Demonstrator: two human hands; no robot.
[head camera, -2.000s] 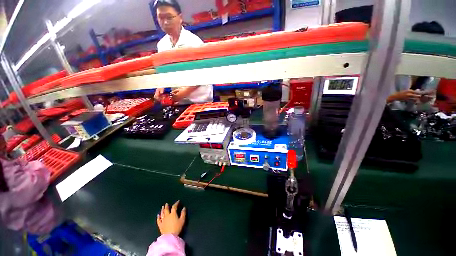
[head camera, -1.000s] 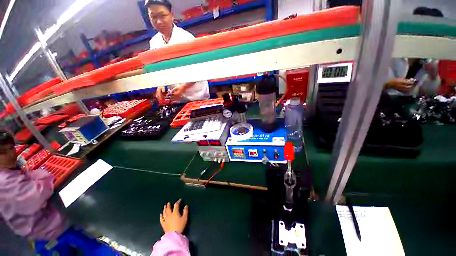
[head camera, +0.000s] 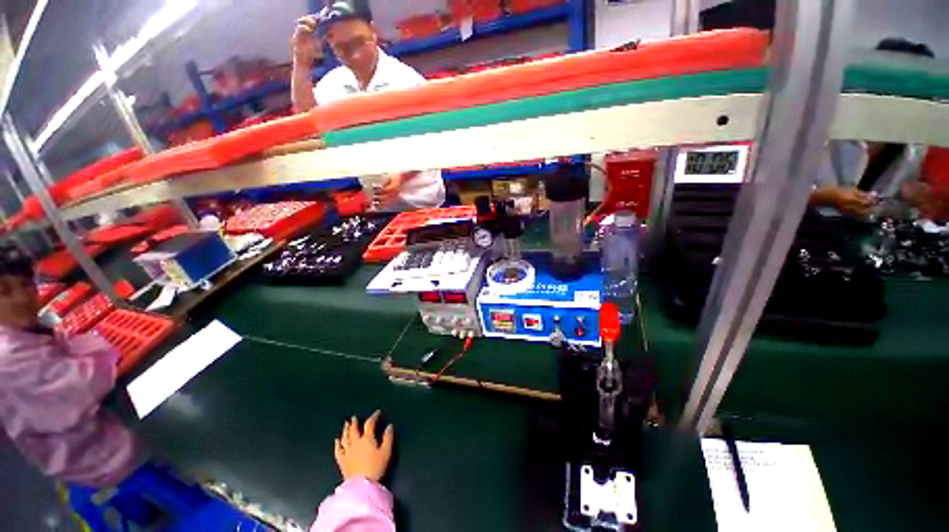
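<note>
My left hand (head camera: 364, 449), in a pink sleeve, rests palm down on the green bench mat with its fingers apart and nothing in it. My right hand is not in view. The toggle clamp (head camera: 609, 358) with a red grip stands upright to the right of my left hand, on a black fixture. A silver-white plate (head camera: 607, 495) lies at the fixture's front. The blue-and-white instrument (head camera: 541, 312) and the power supply (head camera: 450, 312) stand behind, with a calculator (head camera: 442, 264) on top of the supply.
A record sheet (head camera: 786, 488) with a pen (head camera: 738, 473) lies right of the fixture. A white sheet (head camera: 182, 367) lies left. A metal post (head camera: 744, 249) and shelf (head camera: 468, 123) cross the view. A person in pink sits left; a person in white stands across the bench.
The person in white across the bench has raised a hand to the head. The view has shifted slightly. My left hand stays on the mat.
</note>
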